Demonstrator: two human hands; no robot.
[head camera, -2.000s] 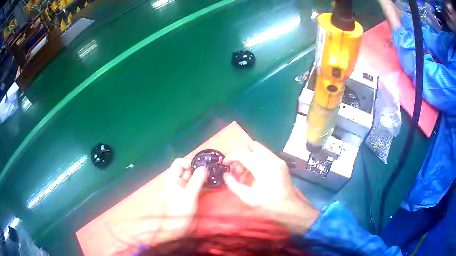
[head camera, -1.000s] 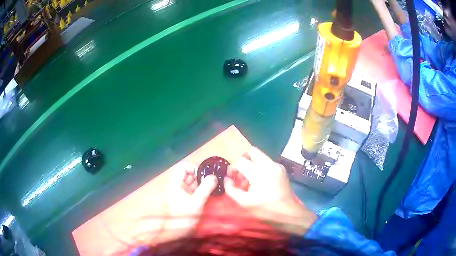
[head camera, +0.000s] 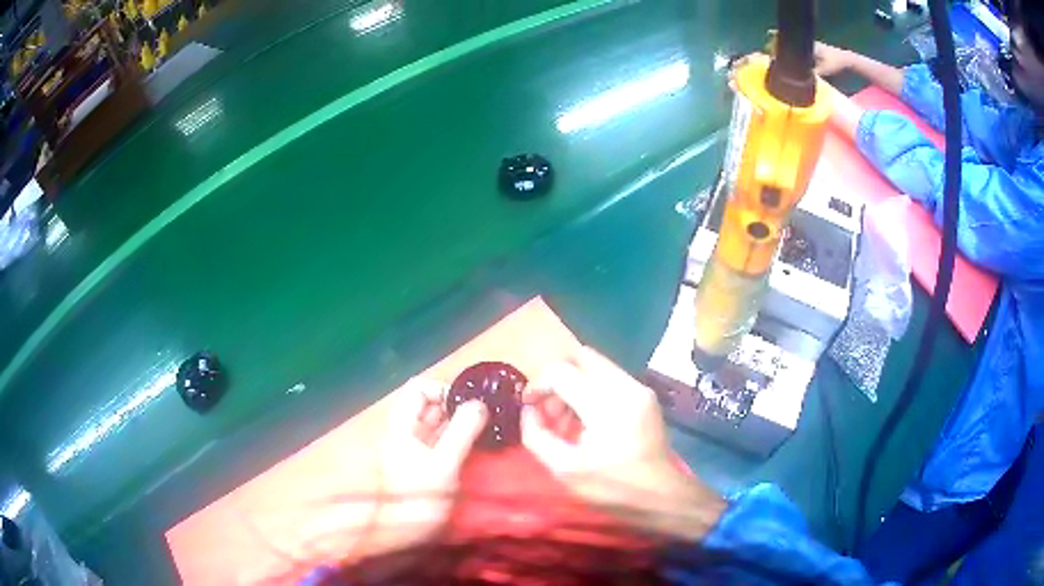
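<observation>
A round black housing (head camera: 495, 395) is held over the red-pink work mat (head camera: 275, 486) at bottom centre. My left hand (head camera: 429, 441) grips its left and lower edge, with the thumb on its face. My right hand (head camera: 590, 424) holds its right edge with the fingertips. Both hands are bare and overexposed; what lies under the housing is hidden. The yellow-orange electric screwdriver (head camera: 769, 172) hangs upright to the right, its tip over the white screw tray (head camera: 790, 395). No hand touches the screwdriver.
Two more black housings lie on the green surface, one at upper centre (head camera: 526, 176) and one at left (head camera: 202, 381). A white parts bin (head camera: 841, 292) stands behind the tray. A clear bag (head camera: 876, 332) and a black cable (head camera: 948, 229) are at right. A neighbour in blue (head camera: 973, 206) works beyond.
The two housings on the green surface have shifted left and down. The housing in my hands has turned, showing a different face. The neighbour's arms have moved left. Both my hands keep their hold.
</observation>
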